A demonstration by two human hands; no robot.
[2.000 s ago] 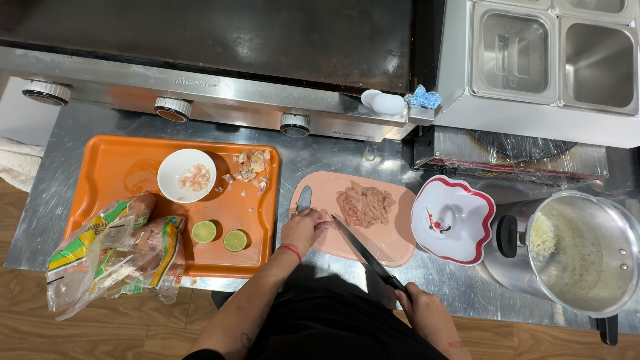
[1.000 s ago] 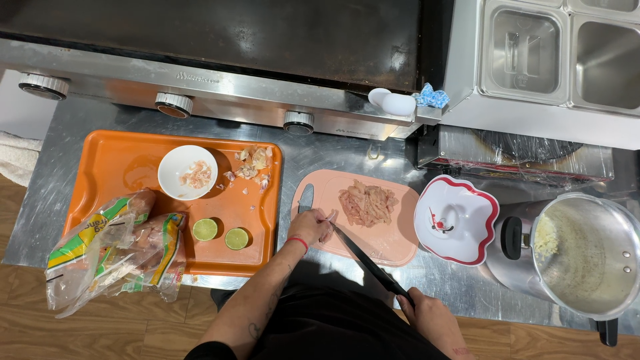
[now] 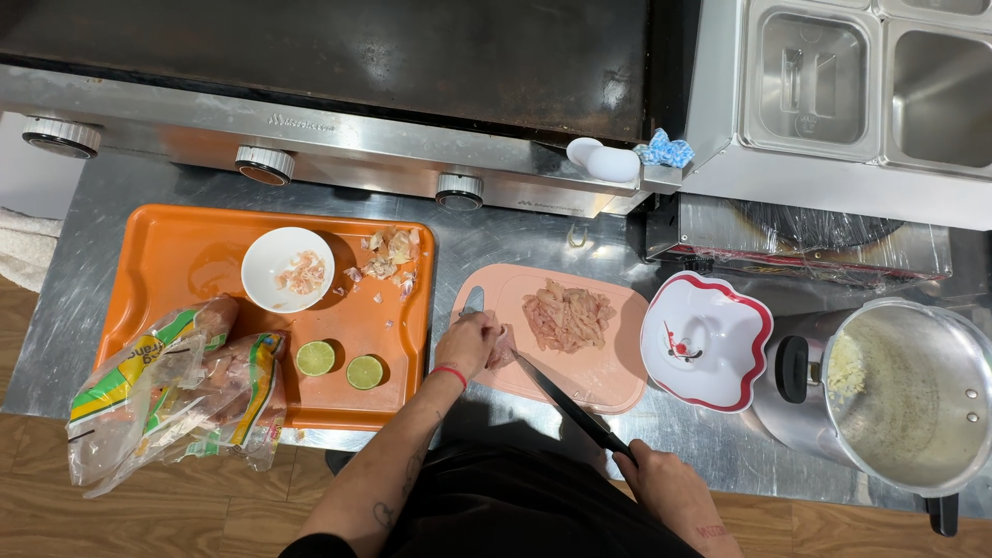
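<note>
My left hand (image 3: 467, 346) pinches a piece of raw chicken (image 3: 502, 347) at the left side of a pink cutting board (image 3: 573, 386). My right hand (image 3: 659, 473) grips the handle of a black-bladed kitchen knife (image 3: 570, 407), whose tip rests by that piece. A pile of raw chicken strips (image 3: 568, 316) lies at the upper middle of the board. To the right of the board stands a white bowl with a red wavy rim (image 3: 707, 341), with a red and black design inside.
An orange tray (image 3: 209, 221) holds a white bowl (image 3: 287, 270) with pinkish pieces, peelings (image 3: 391, 252), lime halves (image 3: 315, 358) and plastic bags of raw meat (image 3: 217, 380). At right is a metal pot (image 3: 907, 395) with chopped bits. A griddle (image 3: 372, 54) lies behind.
The piece of chicken under my left hand shows more plainly than before. My right hand keeps hold of the knife. The chicken pile looks much the same.
</note>
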